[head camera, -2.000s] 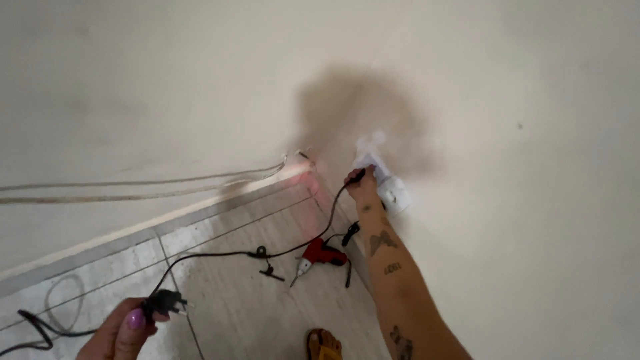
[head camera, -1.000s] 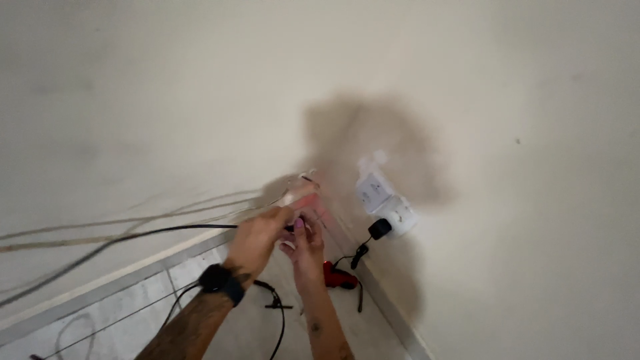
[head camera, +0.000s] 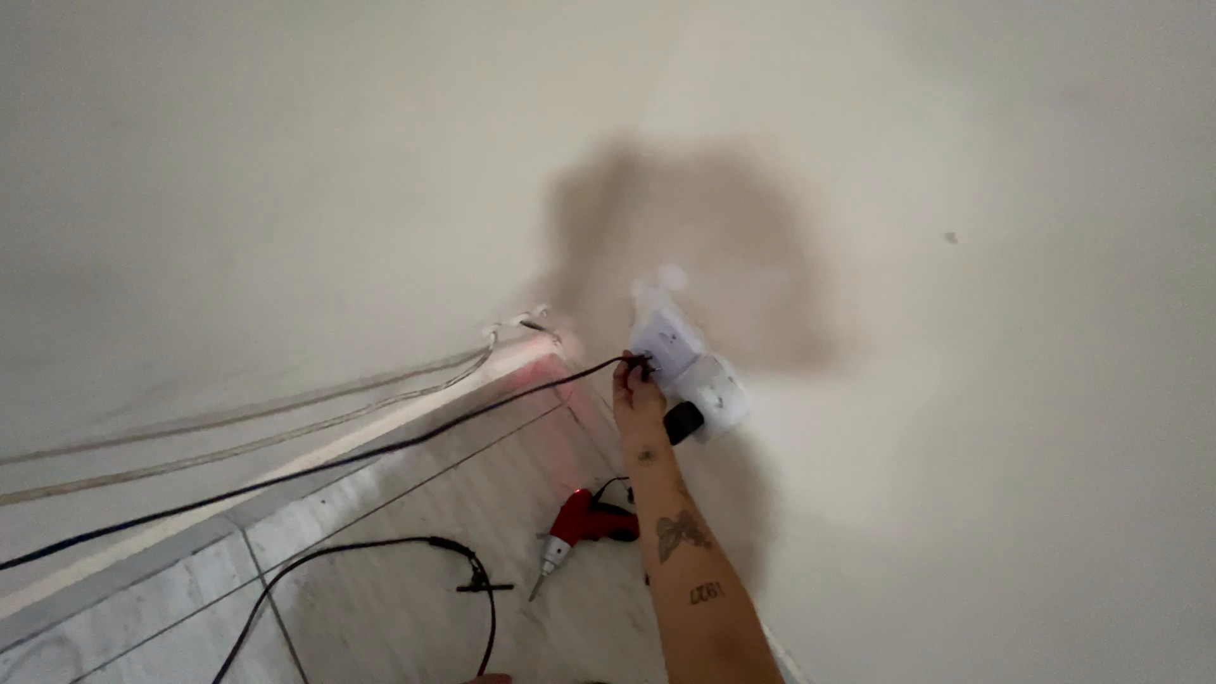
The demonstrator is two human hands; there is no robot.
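Note:
My right hand (head camera: 638,389) holds a black plug (head camera: 645,364) on a black power cord (head camera: 408,442), right at the lower left edge of a white wall outlet (head camera: 668,344). Its prongs look to be outside the sockets, though contact is hard to tell. Adjoining that outlet is a white socket unit (head camera: 714,397), with a black adapter (head camera: 683,422) at its lower side. Only a sliver of my left hand (head camera: 490,678) shows at the bottom edge, its fingers hidden.
A red power screwdriver (head camera: 581,524) with a long bit lies on the tiled floor (head camera: 399,598). Left of it loops another stretch of black cable (head camera: 332,548) with a small dark crosspiece (head camera: 484,587). Pale cables (head camera: 285,408) run along the wall above the baseboard (head camera: 180,522).
My hands, together near the corner one second ago, have separated. The right has moved to the outlet with the plug; the left has dropped to the bottom edge.

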